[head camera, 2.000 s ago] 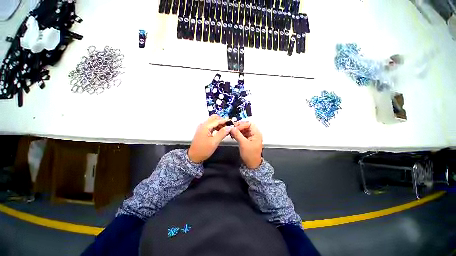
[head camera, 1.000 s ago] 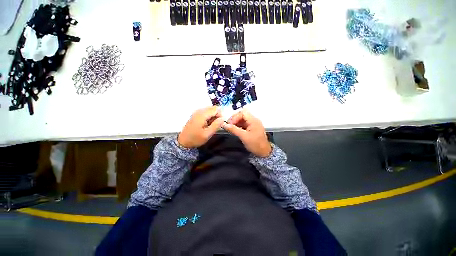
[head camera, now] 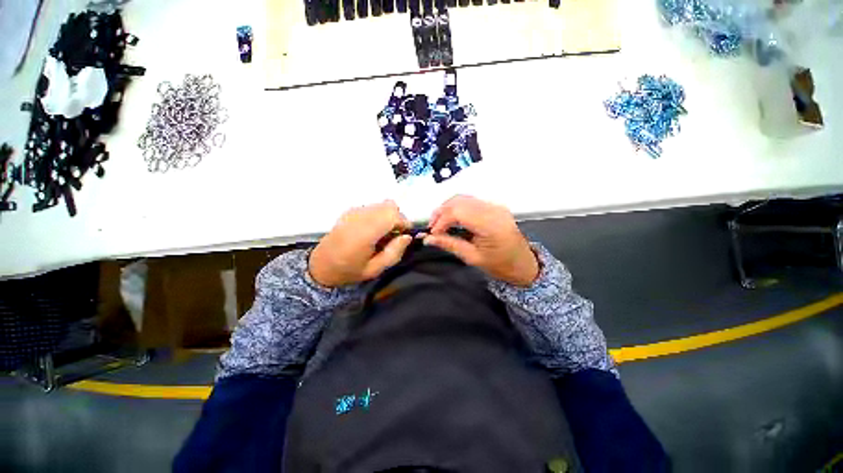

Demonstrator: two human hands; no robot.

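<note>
My left hand [head camera: 362, 244] and my right hand [head camera: 482, 238] meet at the table's front edge, close against the dark apron. Their fingertips pinch a small dark piece [head camera: 419, 235] between them, mostly hidden by the fingers; it looks like a black strap tab. Just beyond lies the centre pile of part-assembled straps [head camera: 427, 137], black with white spots and blue-silver glints. The loose metal rings [head camera: 182, 124] lie left of it. The small metal fittings [head camera: 649, 113] lie in a blue-silver pile to the right.
A tan board [head camera: 338, 57] with rows of black straps is at the back centre. A single strap [head camera: 244, 44] lies left of it. Tangled black strap stock [head camera: 69, 151] with a white wad [head camera: 76, 91] is far left. A clear bag [head camera: 751, 32] and small carton [head camera: 784, 102] are far right.
The view has shifted, so the board and piles sit higher in the picture. Both hands have drawn back from the centre pile towards the apron, still pinching a small piece.
</note>
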